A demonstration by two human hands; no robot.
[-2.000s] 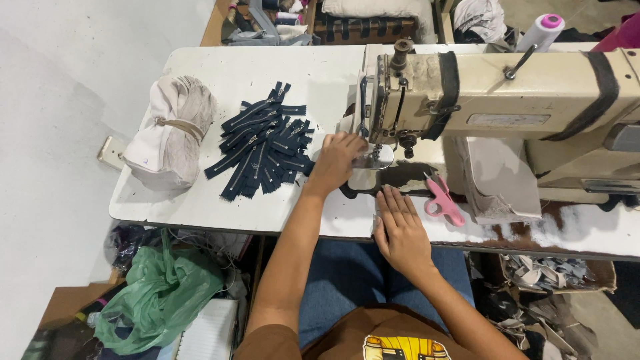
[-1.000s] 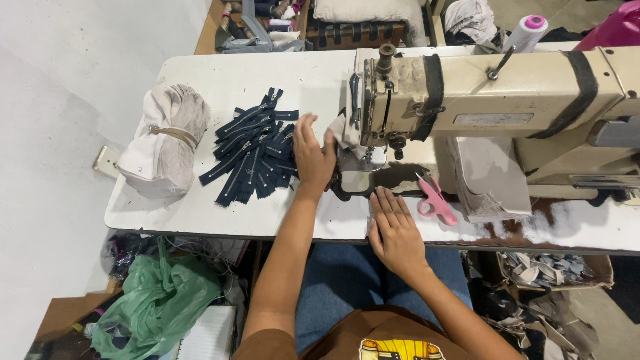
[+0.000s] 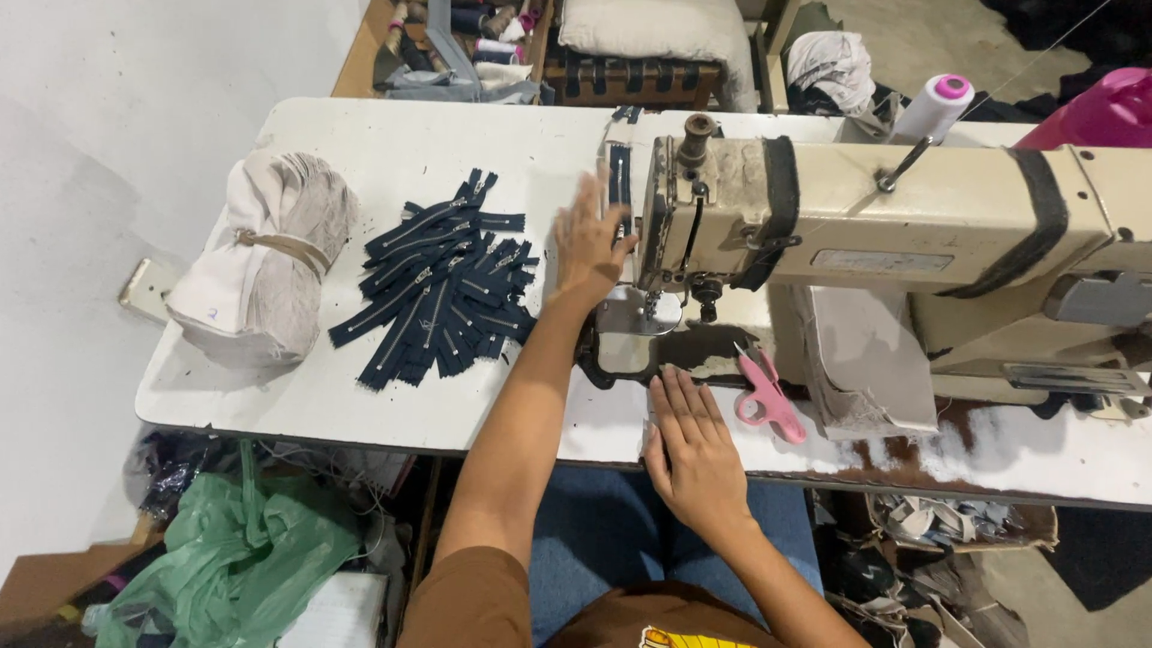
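My left hand (image 3: 589, 238), blurred and with its fingers apart, is beside a dark zipper (image 3: 619, 184) on pale fabric, left of the sewing machine head (image 3: 711, 207). Whether it touches the fabric is unclear. Palm down, my right hand (image 3: 697, 450) lies near the front edge of the table, below the machine bed, holding nothing. Pink thread snips (image 3: 769, 396) rest just right of its fingertips. To the left of my left hand is a pile of dark zippers (image 3: 441, 288), and farther left a tied bundle of pale fabric pieces (image 3: 270, 261).
A stack of pale fabric (image 3: 864, 360) sits under the machine arm. Behind it stands a thread cone (image 3: 936, 108) with a pink top. The white table's front edge (image 3: 360, 440) runs above a green plastic bag (image 3: 234, 549). A box of scraps (image 3: 963, 522) is at lower right.
My left hand has moved from beside the needle area to farther back, left of the machine head. A zipper on pale fabric now shows there. My right hand stays near the front edge.
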